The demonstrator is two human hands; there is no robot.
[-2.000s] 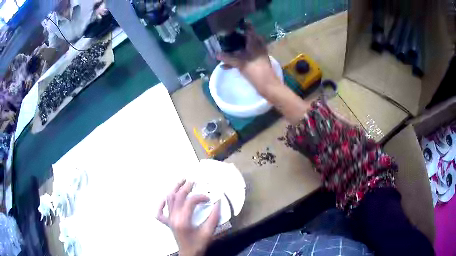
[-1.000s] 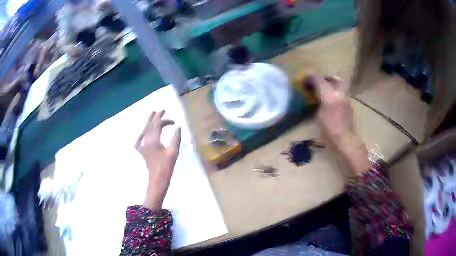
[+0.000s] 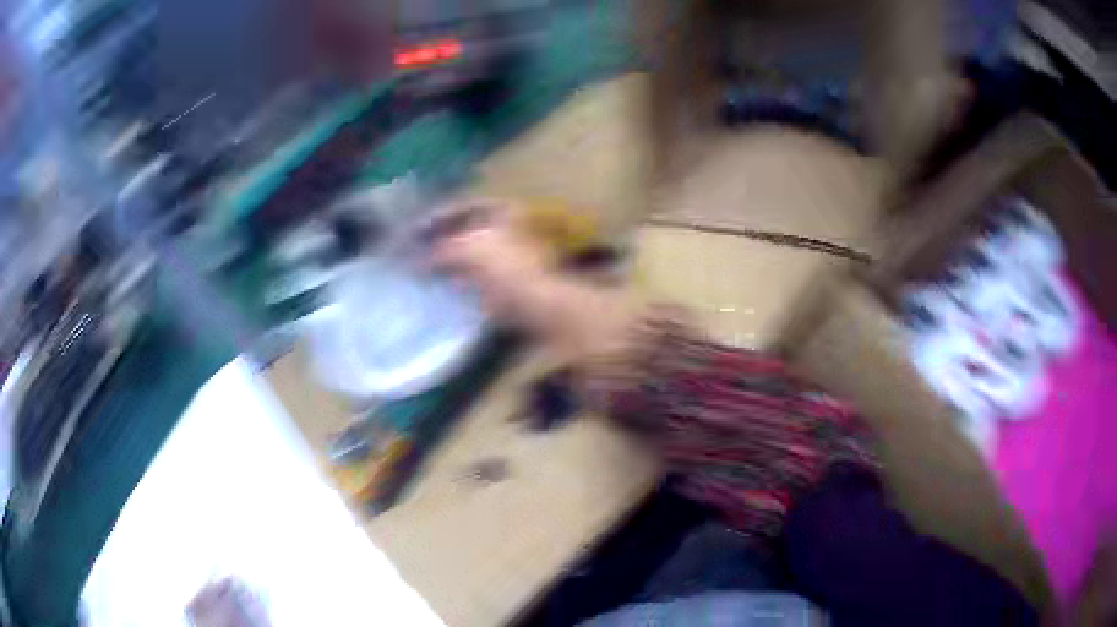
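Observation:
The frame is strongly blurred. The white fixture bowl [image 3: 398, 333] sits on its green base left of centre. My right hand [image 3: 502, 263] reaches over the bowl's upper right edge; blur hides its fingers and whether it holds anything. My left hand [image 3: 228, 603] is a small blurred patch at the bottom edge, over the white sheet [image 3: 202, 496], mostly cut off. A yellow button box [image 3: 368, 472] lies at the bowl's lower left and another yellow box [image 3: 557, 227] at its upper right. A small black pile [image 3: 548, 401] lies on the cardboard.
A small brownish pile [image 3: 490, 470] lies left of the black one. At the right stands the finished-parts carton with pink liner [image 3: 1078, 453] and white impellers [image 3: 998, 321]. A brown carton [image 3: 766, 172] stands at the back. A red display [image 3: 428, 53] glows above.
The view has swung right, showing more of the pink-lined carton. My right hand has moved from the right button box to the bowl. My left hand has dropped to the bottom edge.

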